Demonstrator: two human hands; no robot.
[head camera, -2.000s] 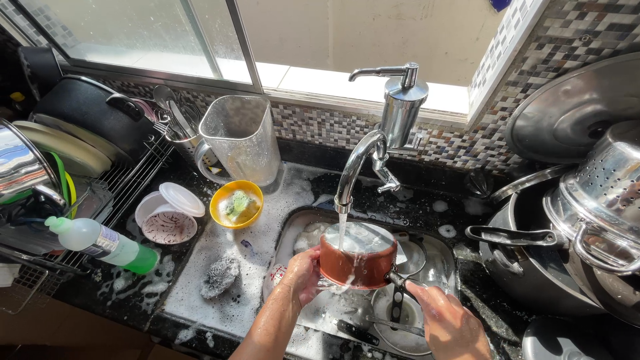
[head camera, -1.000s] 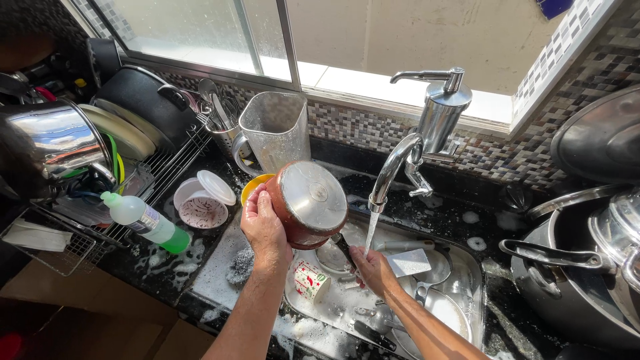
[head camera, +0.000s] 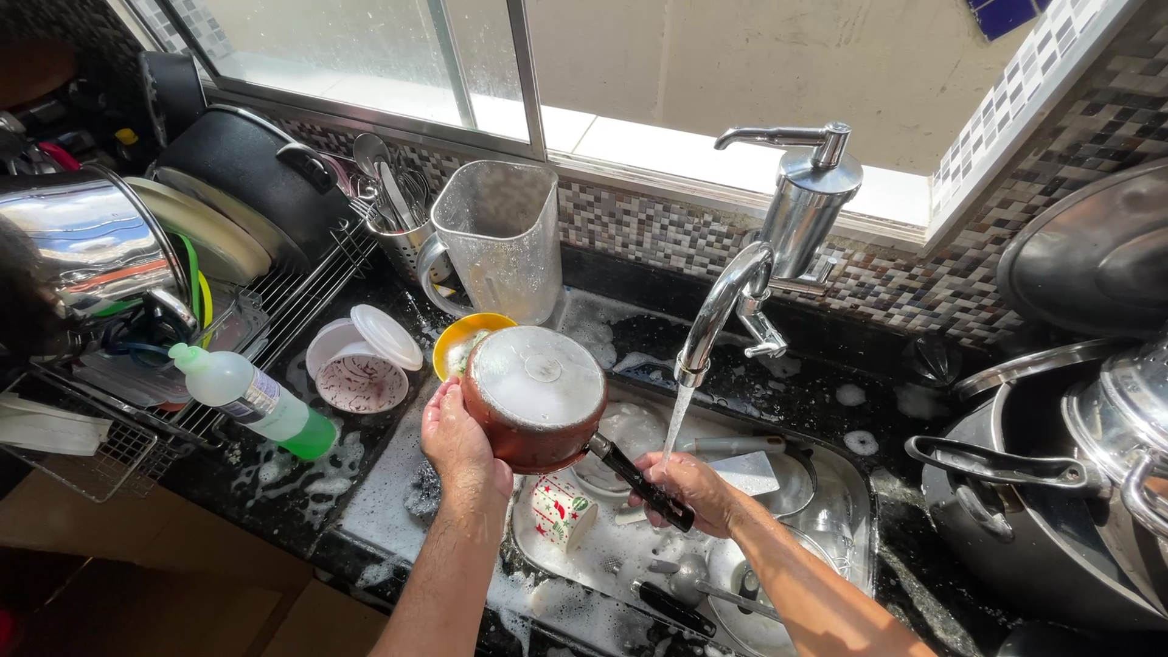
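A reddish-brown saucepan (head camera: 538, 392) is held bottom-up over the left part of the sink (head camera: 862, 529). My left hand (head camera: 464, 443) grips its body at the left side. My right hand (head camera: 689, 491) is at the black handle (head camera: 643, 484), fingers curled behind it. Water runs from the chrome faucet (head camera: 721, 310) onto or just behind my right hand. Below the pan lies a white cup with a red and green pattern (head camera: 558, 513). Lids, a ladle (head camera: 689, 579) and other utensils lie in the sink. A yellow bowl (head camera: 493, 321) is partly hidden behind the pan.
A clear pitcher (head camera: 506, 242), plastic tubs (head camera: 360, 383) and a bottle of green liquid (head camera: 265, 406) stand left of the sink. Farther left is a loaded dish rack (head camera: 292, 301). Large pots (head camera: 1013, 511) crowd the right side. A metal soap dispenser (head camera: 808, 210) stands behind the faucet.
From two seconds ago, the saucepan has moved left out from under the stream and been turned bottom-up. Since one second ago, my right hand has shifted along the handle, toward its end.
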